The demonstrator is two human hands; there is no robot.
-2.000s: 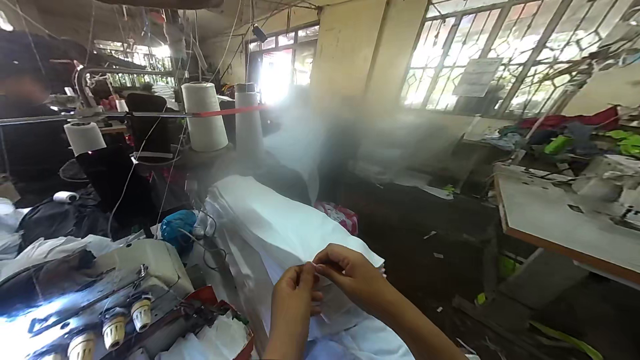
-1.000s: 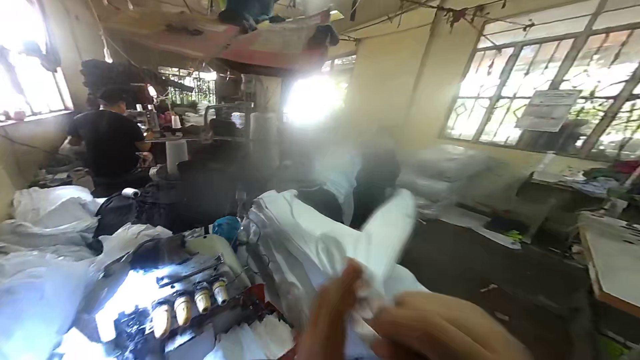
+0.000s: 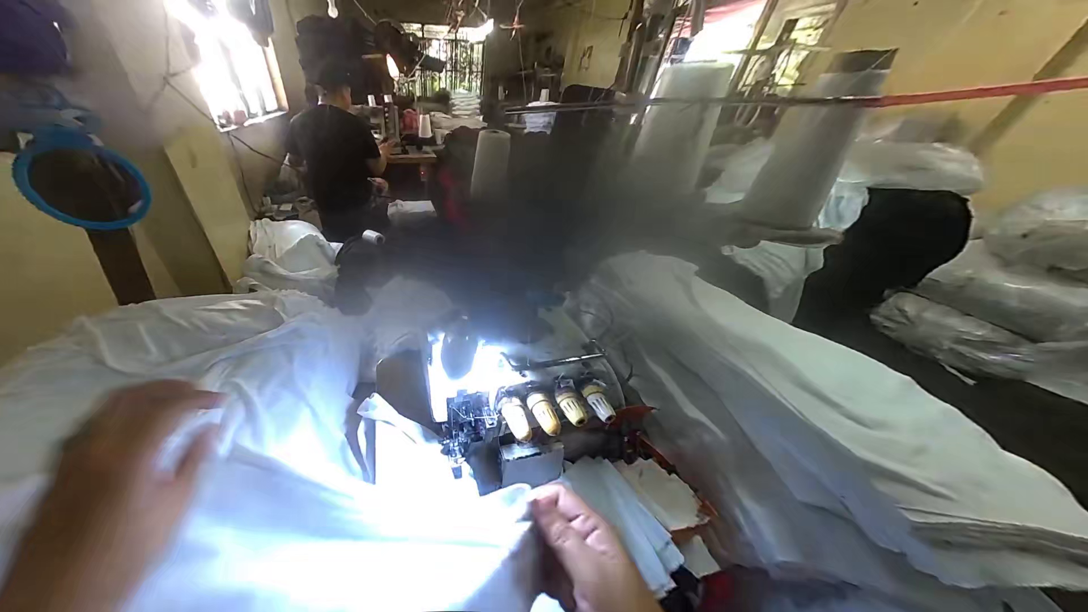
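A piece of white fabric (image 3: 357, 527) lies in front of me, brightly lit by the lamp of an overlock sewing machine (image 3: 527, 374). My right hand (image 3: 586, 544) pinches the fabric's edge between thumb and fingers, just below the machine's row of tension knobs (image 3: 557, 408). My left hand (image 3: 119, 493), blurred, is over the fabric at the left; whether its fingers grip the cloth does not show clearly. To the right of the machine, a long stack of white fabric panels (image 3: 790, 382) hangs down toward me. Smaller white cloth pieces (image 3: 625, 518) lie below the machine.
White cloth is heaped (image 3: 280, 340) at the left. Large thread cones (image 3: 684, 127) stand behind the machine, near a red strap (image 3: 977, 92). A person in a black shirt (image 3: 333, 161) is at a table further back. Plastic-wrapped bundles (image 3: 977, 323) lie at the right.
The view has swung left toward the machine. My hands were close together at the white fabric by the stack; now they are wide apart over fabric in front of the machine.
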